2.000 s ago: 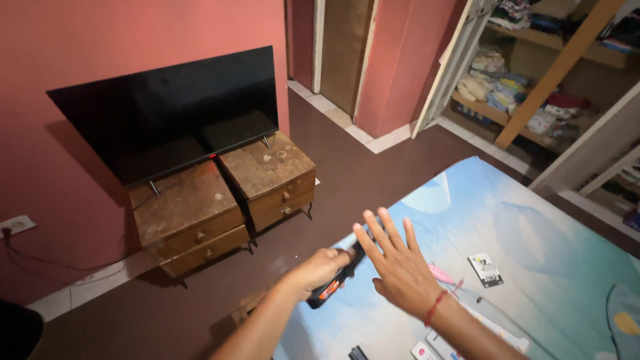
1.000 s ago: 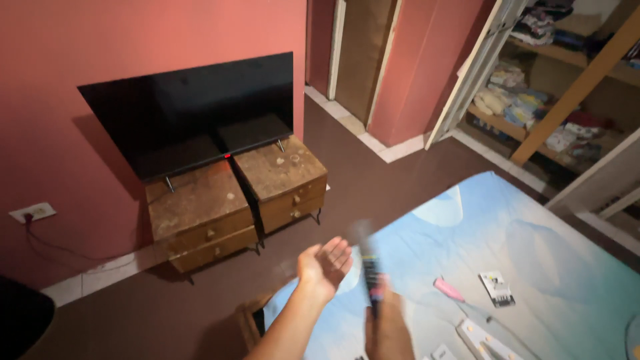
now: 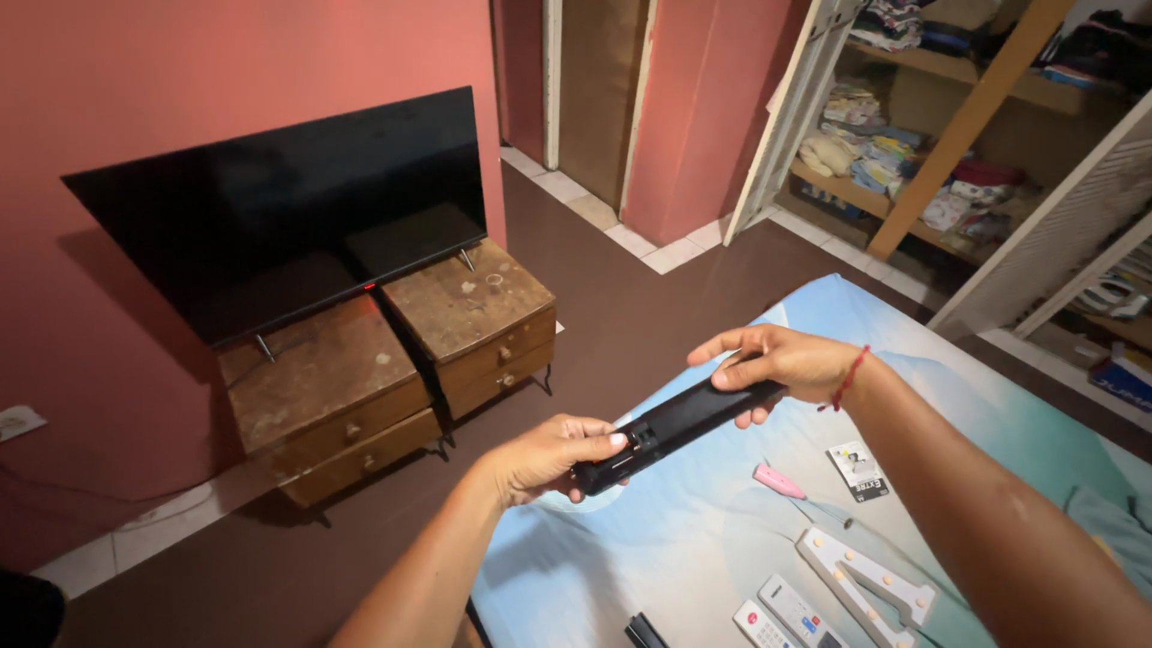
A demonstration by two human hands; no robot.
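Note:
A black remote control (image 3: 693, 416) is held between both hands over the bed, its back side up and its battery compartment uncovered near the left end. My left hand (image 3: 558, 457) grips that end, thumb at the compartment. My right hand (image 3: 769, 367) holds the far end, with the index finger stretched out above it. Below on the bed lie a white remote (image 3: 763, 625), a second white remote with a small screen (image 3: 799, 612), a white letter-shaped light (image 3: 864, 580), a pink corded device (image 3: 779, 481), a battery package (image 3: 858, 471) and a small black object (image 3: 645, 630).
The bed (image 3: 576, 540) has a blue patterned sheet. A flat television (image 3: 297, 216) stands across two wooden drawer cabinets (image 3: 315, 378) by the pink wall, a red light on its lower edge. An open closet (image 3: 936, 126) holds folded clothes. A wall outlet (image 3: 18, 421) is at left.
The right hand, apart from the left one second ago with the remote in it, is now beside it. The left hand, then open, has closed on the remote's left end. The remote's open back now shows.

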